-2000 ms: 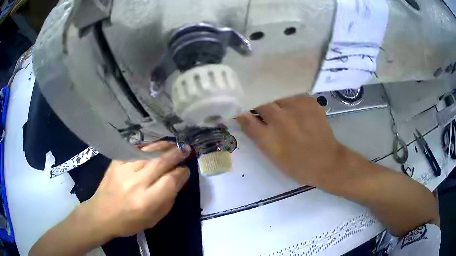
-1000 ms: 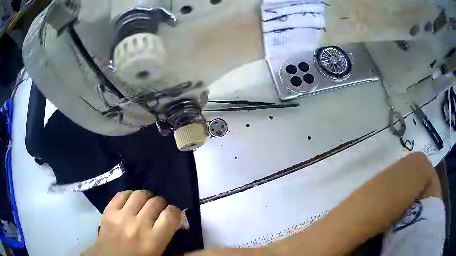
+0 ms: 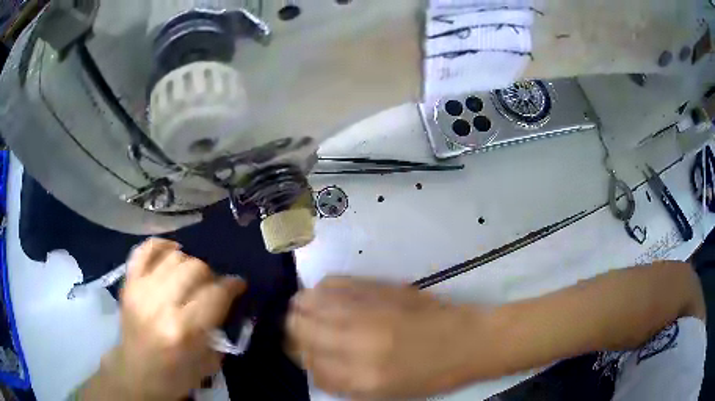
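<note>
The dark fabric panel point(image 3: 270, 313) lies under the sewing machine head point(image 3: 329, 63) and hangs towards me. A strip of printed fabric point(image 3: 102, 283) shows at its left. My left hand point(image 3: 168, 313) is blurred, its fingers closed on the dark fabric, with a small whitish printed piece point(image 3: 235, 337) at the fingertips. My right hand point(image 3: 361, 337) is blurred and curled at the panel's right edge; its fingertips and any grip are unclear. The cream ribbed knob point(image 3: 288, 229) is above the panel. The needle area is hidden behind the head.
The tension dial point(image 3: 196, 110) is on the head. Black tweezers point(image 3: 392, 165) and a silver phone point(image 3: 509, 129) lie on the bed. Thread snips point(image 3: 669, 205) and scissors point(image 3: 621, 197) are at the right. A blue rim point(image 3: 9, 313) runs along the left edge.
My right hand has come up from the bottom edge to the panel's right side. My left hand has moved up and left, with dark fabric now bunched at its fingers. The camera view has shifted slightly.
</note>
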